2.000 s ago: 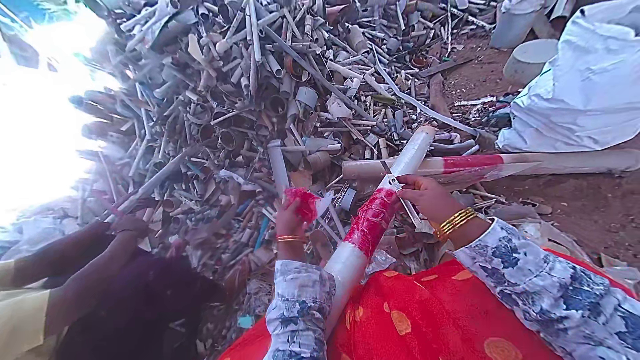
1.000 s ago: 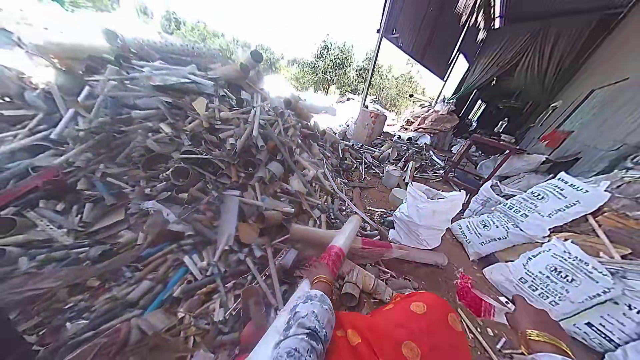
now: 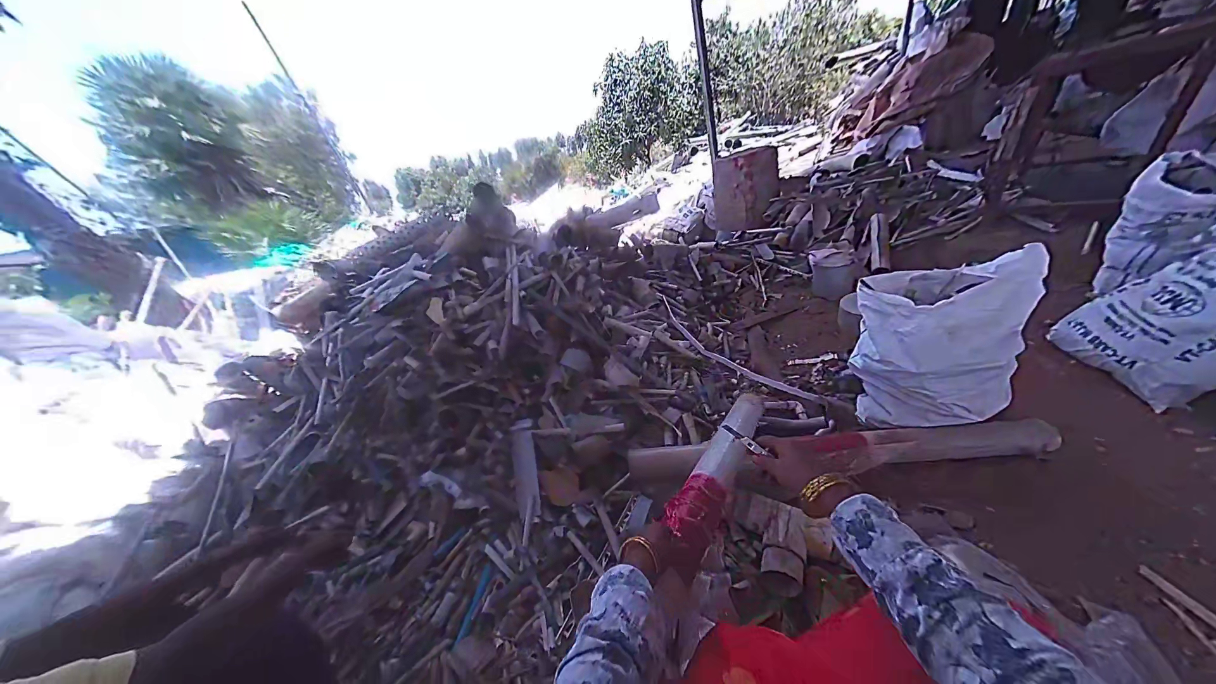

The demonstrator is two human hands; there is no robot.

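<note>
A pale plastic pipe [image 3: 727, 454] slants up from my lap, with red wrapping [image 3: 696, 503] around its middle. My left hand [image 3: 665, 546] grips it just below the red part. Near the pipe's upper end, my right hand [image 3: 788, 463] holds a small metal tool [image 3: 746, 440], perhaps a blade or scissors, against the pipe's surface. Behind my right hand, a second, thicker pipe [image 3: 959, 442] with a red band lies across the ground.
A large heap of scrap pipes [image 3: 456, 380] spreads ahead and left. An open white sack [image 3: 950, 351] stands at the right, beyond it a printed sack [image 3: 1154, 328]. Another person's arms [image 3: 190, 589] reach in at lower left. A bucket [image 3: 834, 273] stands farther back.
One second ago my right hand was out at the right with a piece of red material; now it is back at the pipe with the metal tool. The view has swung left.
</note>
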